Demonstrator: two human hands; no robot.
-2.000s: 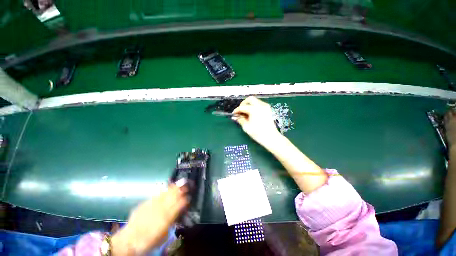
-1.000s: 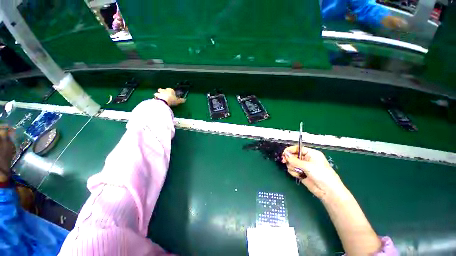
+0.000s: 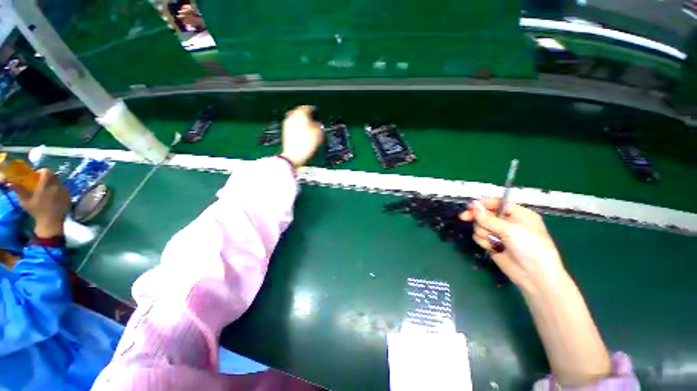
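My left hand [image 3: 303, 137], slightly blurred, reaches over the green belt between a dark open phone [image 3: 271, 133] on its left and another open phone [image 3: 337, 143] close to its right. Its fingertips are unclear, so I cannot tell whether it holds or touches anything. My right hand [image 3: 522, 238] holds slim tweezers [image 3: 510, 185] with one end pointing up, above the right part of a heap of black scraps [image 3: 439, 216]. A dotted sticker sheet [image 3: 429, 302] lies on the bench, its near part covered by a white sheet [image 3: 430, 362].
More open phones lie on the belt, one right of centre [image 3: 389, 145], one at far left [image 3: 199, 126] and one at far right [image 3: 636, 162]. A worn white rail [image 3: 367, 180] edges the belt. A pale post [image 3: 134, 133] stands left. Another person's blue sleeve [image 3: 46, 286] is at left.
My left hand first left the phone on the bench for the belt, then shifted right, past one belt phone. My right hand stays near the black heap with the tweezers upright. The view has swung left.
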